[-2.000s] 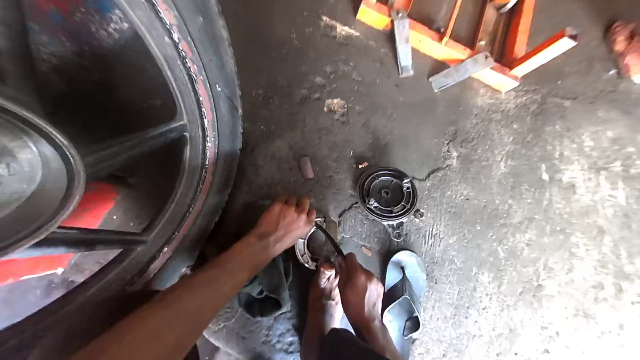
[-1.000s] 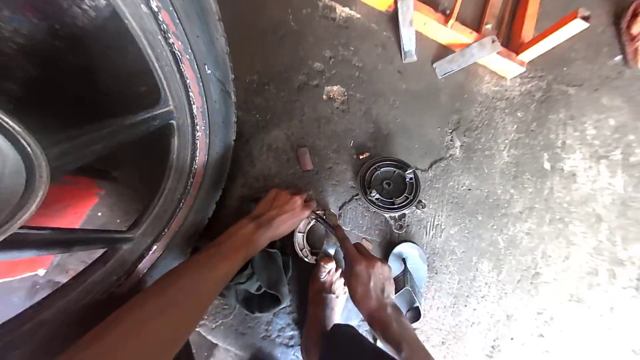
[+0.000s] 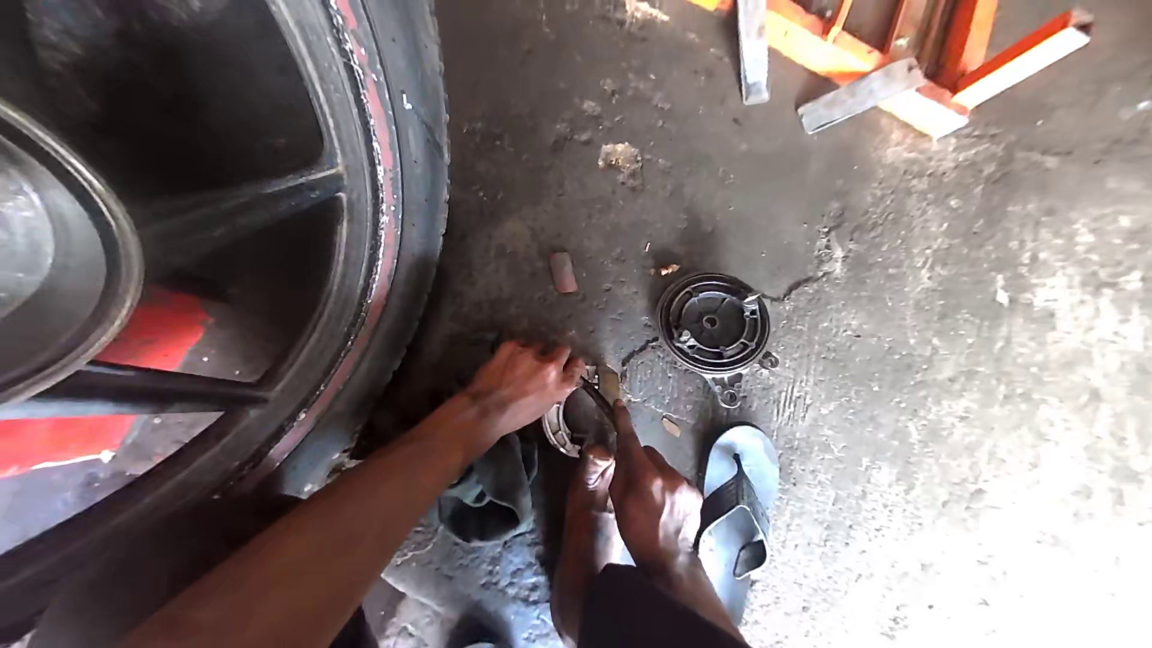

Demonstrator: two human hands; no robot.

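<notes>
On the floor between my feet lies a pair of curved metal brake shoes (image 3: pixel 560 428), partly hidden by my hands and toes. My left hand (image 3: pixel 529 385) pinches the upper end of the shoes, fingers closed on it. My right hand (image 3: pixel 655 499) grips a thin dark tool (image 3: pixel 598 399) whose tip meets the shoes near my left fingers; its exact kind cannot be told. Beside that tip is a small tan pad (image 3: pixel 609 383). A round black brake panel (image 3: pixel 713 324) rests on the floor up and to the right of my hands.
A large spoked wheel with a tyre (image 3: pixel 418 180) fills the left. An orange metal frame (image 3: pixel 828 54) stands at the top right. A grey flip-flop (image 3: pixel 740 504) lies beside my right hand, dark footwear (image 3: pixel 490 495) below my left. A reddish block (image 3: pixel 562 272) lies on the floor.
Both hands stay at the brake shoes. My right hand and forearm have shifted and changed angle around the tool between frames. The brake panel has stayed in place on the floor.
</notes>
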